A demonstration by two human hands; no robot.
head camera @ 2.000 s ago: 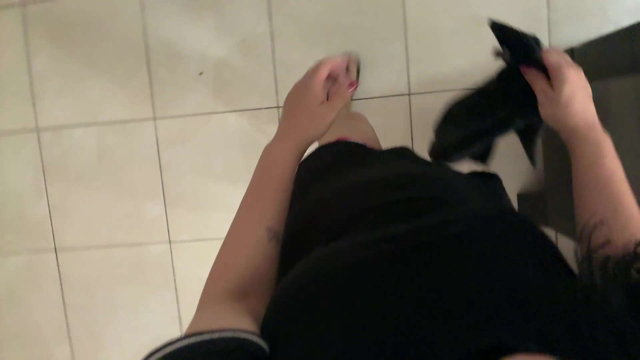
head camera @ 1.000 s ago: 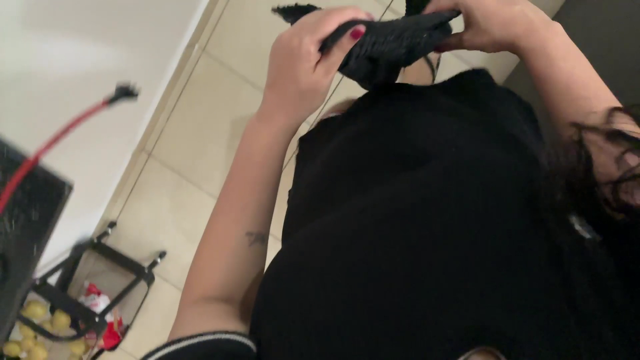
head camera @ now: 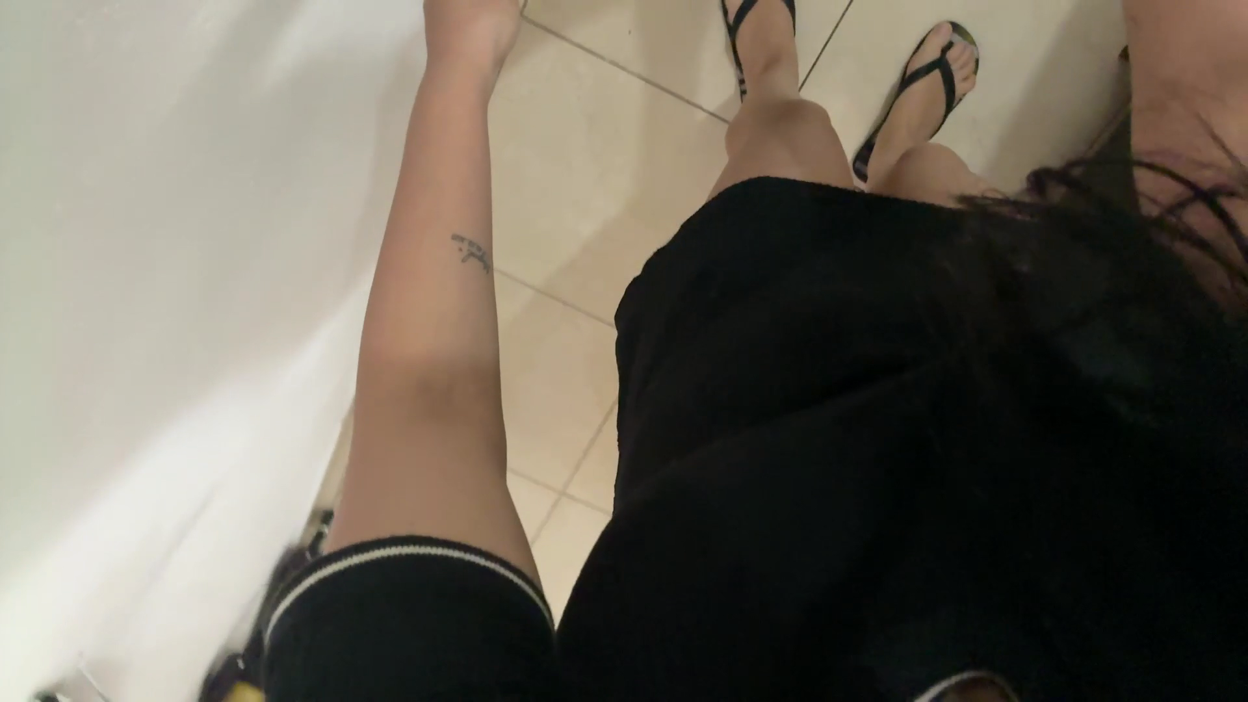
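Only the heel of my left hand (head camera: 475, 24) shows, cut off by the top edge; its fingers and anything in them are hidden. The left forearm runs up from a black sleeve with a pale trim, beside the white wall. My right hand is out of view; part of the right arm shows at the upper right behind strands of dark hair. My black garment (head camera: 799, 390) covers much of the view. Below its hem, my feet stand in black flip-flops (head camera: 946, 78). No black cloth is in sight.
A white wall (head camera: 146, 244) fills the left side. Beige floor tiles (head camera: 575, 175) with dark joints lie between it and my legs. Dark, blurred objects with a bit of yellow (head camera: 244, 690) are at the lower left. A dark surface shows near the right arm.
Both hands were on a black cloth a second ago; they have since moved apart, and the cloth has left the view. The view has shifted, with the wall now filling the left.
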